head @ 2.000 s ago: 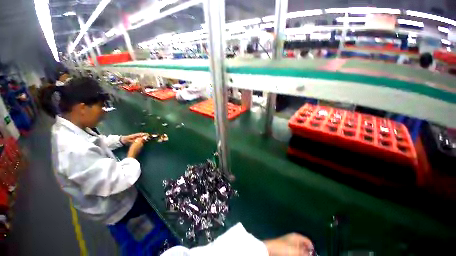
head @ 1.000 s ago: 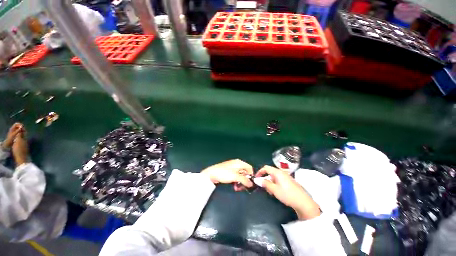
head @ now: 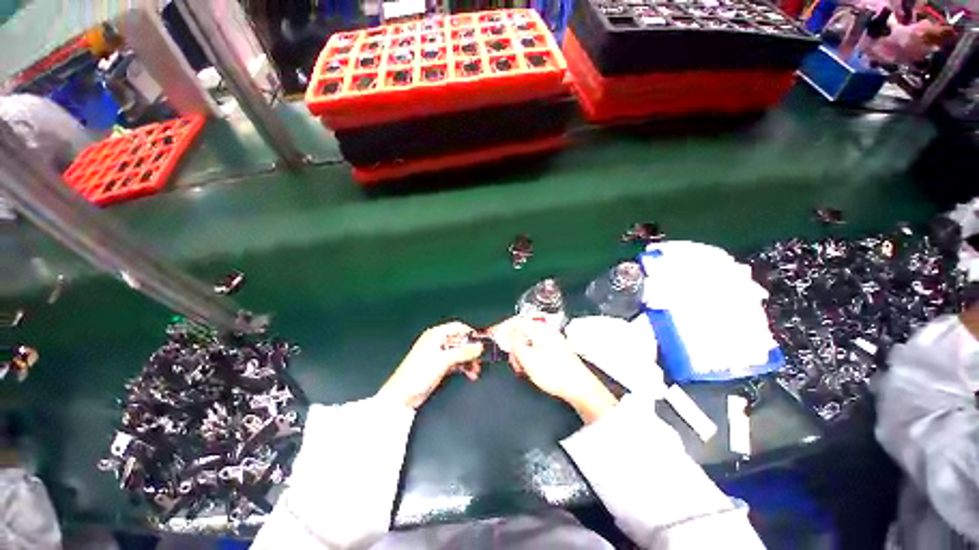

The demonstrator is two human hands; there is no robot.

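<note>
My left hand (head: 442, 357) and my right hand (head: 542, 355) meet over the dark-green bench. My left hand holds a small black-and-silver module (head: 479, 339) in its fingertips. My right hand pinches a small white wipe (head: 502, 335) against it. The fingers partly hide both. A clear dispenser bottle with a metallic top (head: 545, 298) stands just behind my right hand. A second, greyer bottle (head: 619, 288) is beside it. Loose white wipes (head: 615, 349) lie right of my right hand, next to a thick stack of wipes (head: 709, 306) on a blue tray (head: 673, 355).
Heaps of black-and-silver parts lie at left (head: 209, 424) and right (head: 848, 312). Single parts lie on the belt (head: 520, 250). Red (head: 435, 64) and black (head: 698, 38) compartment trays are stacked beyond. A metal post (head: 118, 252) slants at left. White strips (head: 739, 425) lie near the edge. A white sleeve (head: 939, 397) is at right.
The view has swung right and down, so the trays and heaps sit further left. My hands stay together at the module, with the white wipe still in my right fingers.
</note>
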